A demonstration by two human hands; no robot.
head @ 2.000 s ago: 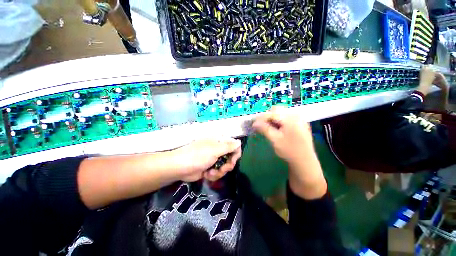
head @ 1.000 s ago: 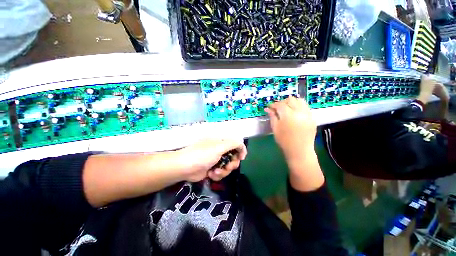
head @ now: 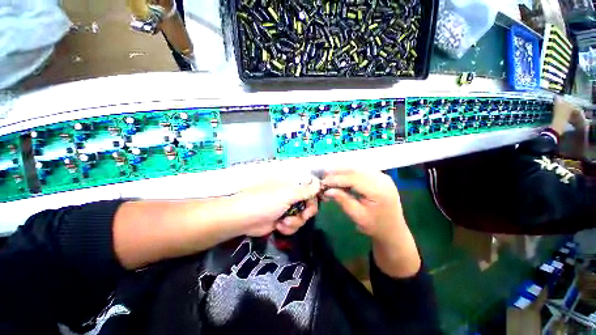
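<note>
My left hand (head: 278, 208) is closed around a bunch of capacitors (head: 295, 209), dark with yellow-green, in front of my chest. My right hand (head: 363, 196) meets it at the left fingertips, thumb and forefinger pinched together. A small dark bit shows between the fingertips, too small and blurred to tell; I cannot tell which hand holds it. Behind my hands, a green circuit board panel (head: 333, 129) with fitted parts lies in the white rail (head: 261, 171). A pale gap separates it from another panel (head: 124, 147) at left. More panels continue right.
A black component tray (head: 333, 77) full of capacitors stands behind the rail. A plastic bag of pale parts (head: 454, 29), a blue bin (head: 523, 59) and a yellow-black striped piece (head: 554, 59) are at back right. Another person's sleeve (head: 523, 180) is at right. A tan pole (head: 173, 33) stands at back left.
My right hand went from near my left hand to the middle panel's front edge, then back to the left fingertips. The panels have shifted slightly right in view. My left hand stays closed on the capacitors.
</note>
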